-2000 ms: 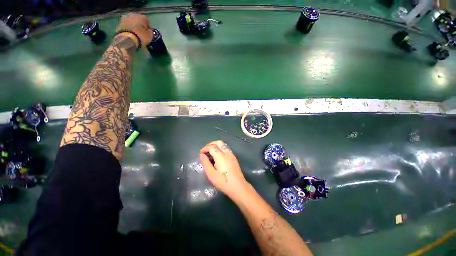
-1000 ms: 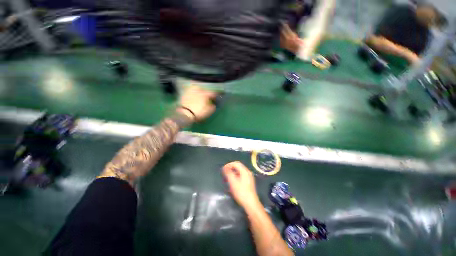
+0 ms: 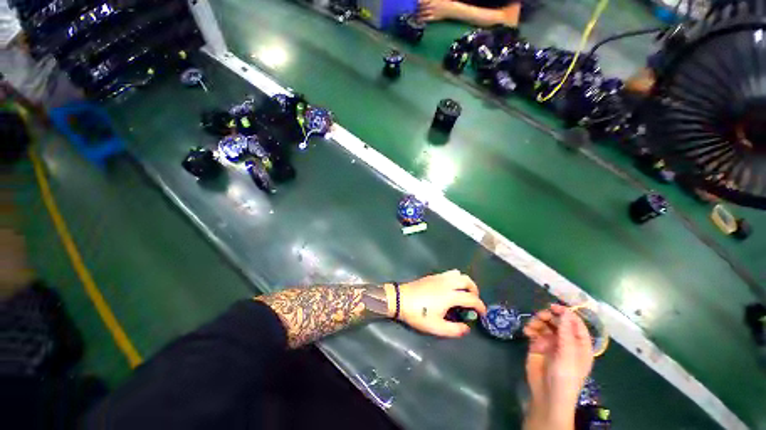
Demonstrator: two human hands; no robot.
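Note:
My left hand (image 3: 435,304), on a tattooed arm, is low over the dark green bench with its fingers around a small black part (image 3: 460,314) with a green end. Beside it lies a round blue disc (image 3: 502,322) with a pale wire pointing towards my right hand. My right hand (image 3: 558,348) has its thumb and fingertips close together at the near side of the pale yellow parts ring (image 3: 601,338), partly covering it. Whether the fingertips hold anything is too small to tell. Another blue-disc unit (image 3: 590,391) is partly hidden beside my right wrist.
A lone blue disc (image 3: 411,208) with a pale bar lies by the metal rail (image 3: 495,241). A dark cluster of units (image 3: 239,149) is further left. Upright black cylinders (image 3: 447,115) stand on the green strip. A caged fan (image 3: 731,117) is right; a person's arm (image 3: 474,13) shows at top.
The view has turned left. My left hand has come back from the far green strip to the bench with a black part. My right hand is now at the ring.

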